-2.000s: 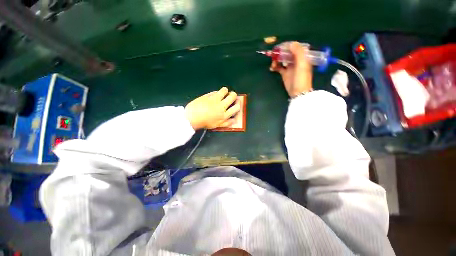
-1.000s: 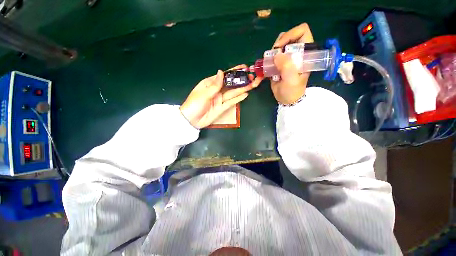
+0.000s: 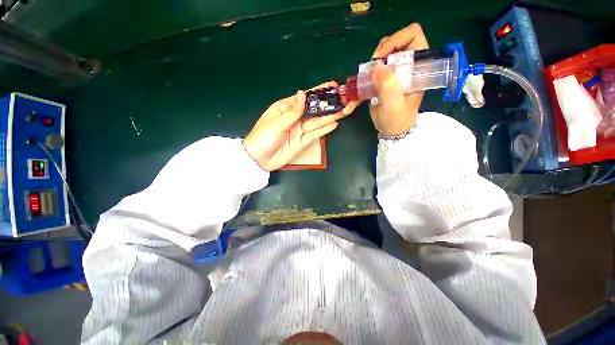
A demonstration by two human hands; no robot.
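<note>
My left hand is palm up and holds a small black module between thumb and fingers. The module's face shows pale details. My right hand is wrapped around a clear dispensing syringe, held nearly level with its red end pointing left. The red end is at the module's right edge; whether the tip touches it I cannot tell. A blue adapter caps the syringe's right end. The square pad with an orange-red border lies on the bench, partly hidden under my left hand.
A clear air hose curves from the adapter beside the blue dispenser controller at right. A red bin stands beyond it. A crumpled white piece lies near the hose. A blue control box stands at left. A metal bar crosses the upper left.
My left hand has left the pad and now holds the black module. My right hand has turned and brought the syringe's red end to the module. Over the last second both hands barely moved.
</note>
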